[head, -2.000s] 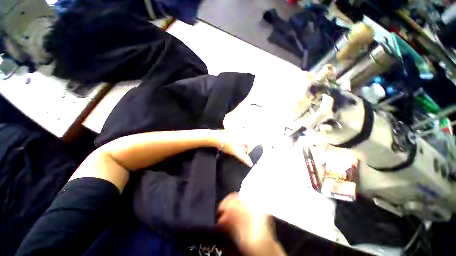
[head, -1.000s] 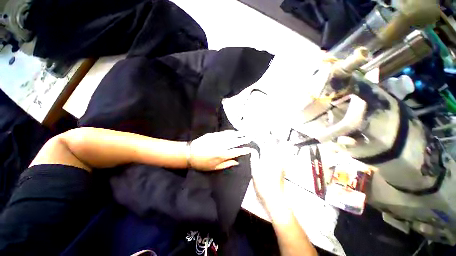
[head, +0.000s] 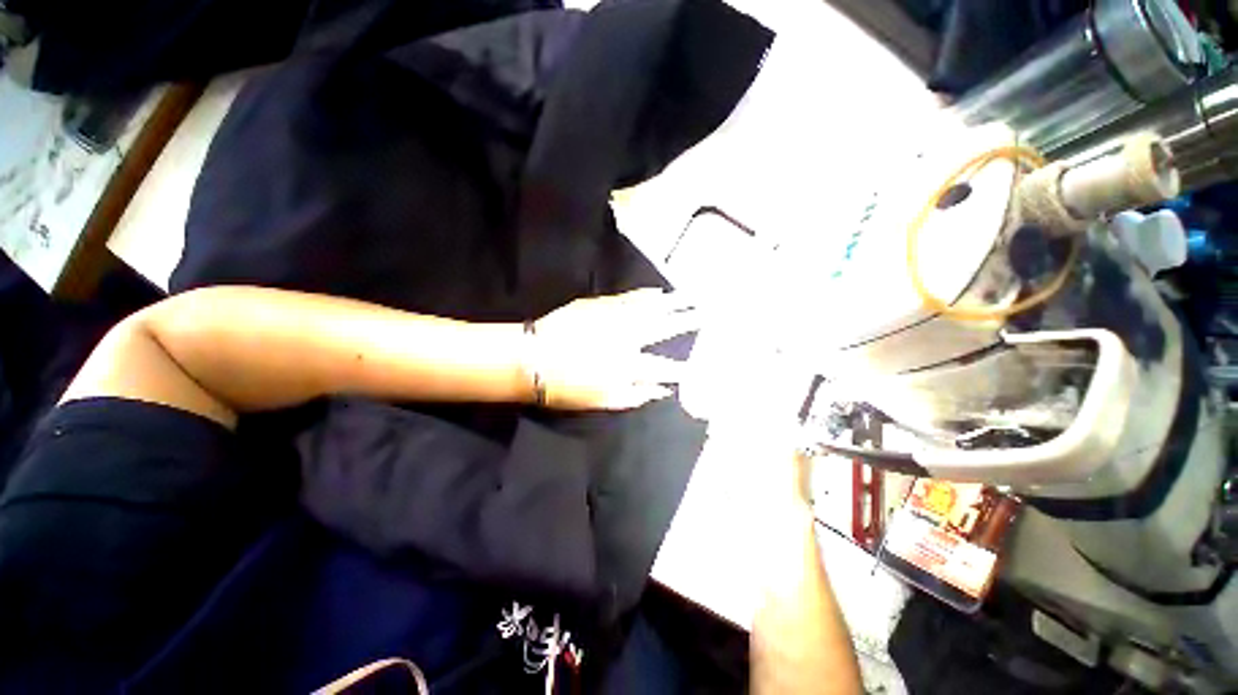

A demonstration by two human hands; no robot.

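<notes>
A dark garment [head: 407, 177] lies in a large heap left of the needle area of a cream-white sewing machine [head: 896, 258]. My left hand [head: 611, 350] is bare and lies flat on the cloth, fingers spread and pointing toward the needle area. It presses on the garment without a visible grip. My right forearm [head: 801, 597] reaches up to the needle area. My right hand [head: 767, 421] is washed out by glare there, so its fingers and what they touch cannot be made out. The presser foot and needle are also lost in glare.
Dark red snips [head: 866, 489] and an orange-and-white printed box [head: 946, 532] lie right of the needle area. A yellow-orange ring [head: 923, 258] and a tan spool [head: 1116, 179] are on the machine. Metal cylinders [head: 1107, 75] stand behind. Another table [head: 61, 177] is at the left.
The view has moved closer to the machine head. My right hand has gone from the cloth's near edge up to the needle area. My left hand has flattened out on the cloth.
</notes>
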